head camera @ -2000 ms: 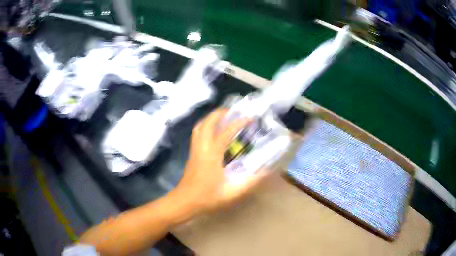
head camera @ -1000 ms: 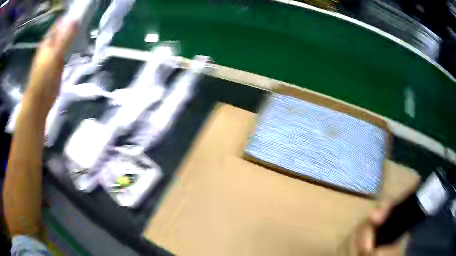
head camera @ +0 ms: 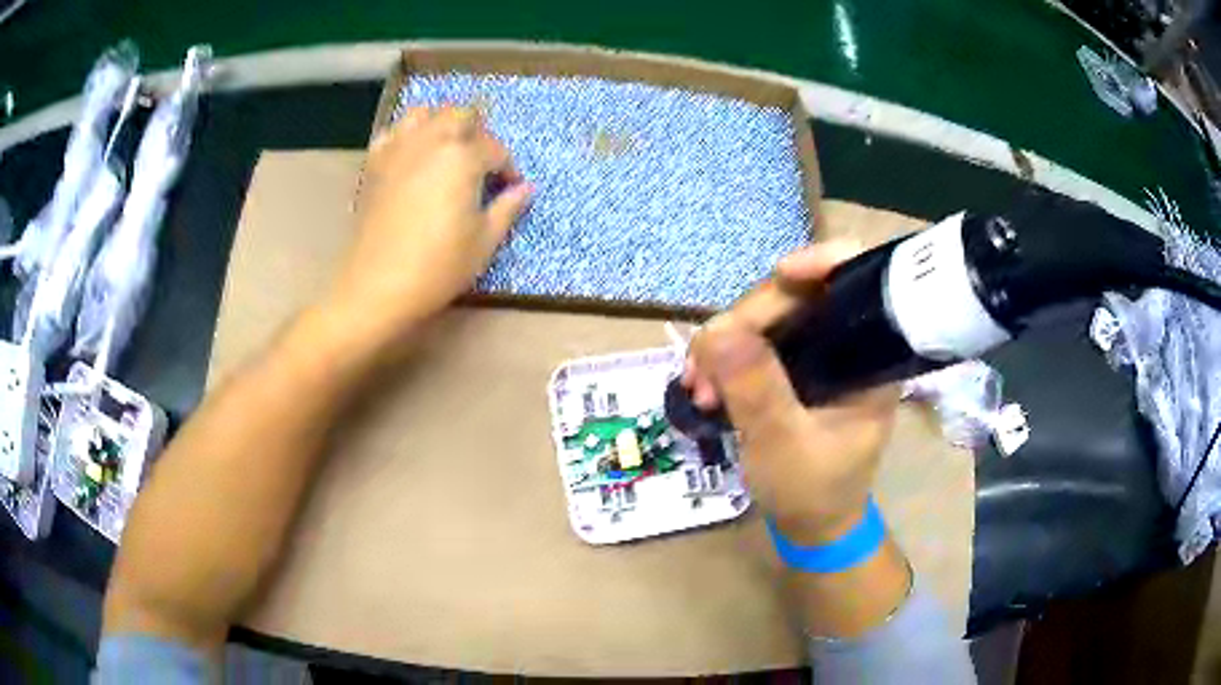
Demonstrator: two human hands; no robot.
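A white socket housing lies open side up on the cardboard work mat, with a green circuit board inside. My right hand, with a blue wristband, holds the black electric screwdriver; its front end is over the housing's right side and its tip is hidden. My left hand is at the left part of the screw tray, fingers bent and thumb apart over the small silvery-blue screws. Whether its fingertips hold a screw cannot be seen.
White units with bagged cords lie at the left on the black bench. Bagged cords lie at the right. The screwdriver cable runs off to the right. The green conveyor belt crosses the back behind a pale edge.
The view has shifted. A housing now lies on the mat. My left hand has moved from the far left to the screw tray. My right hand has brought the screwdriver over the housing.
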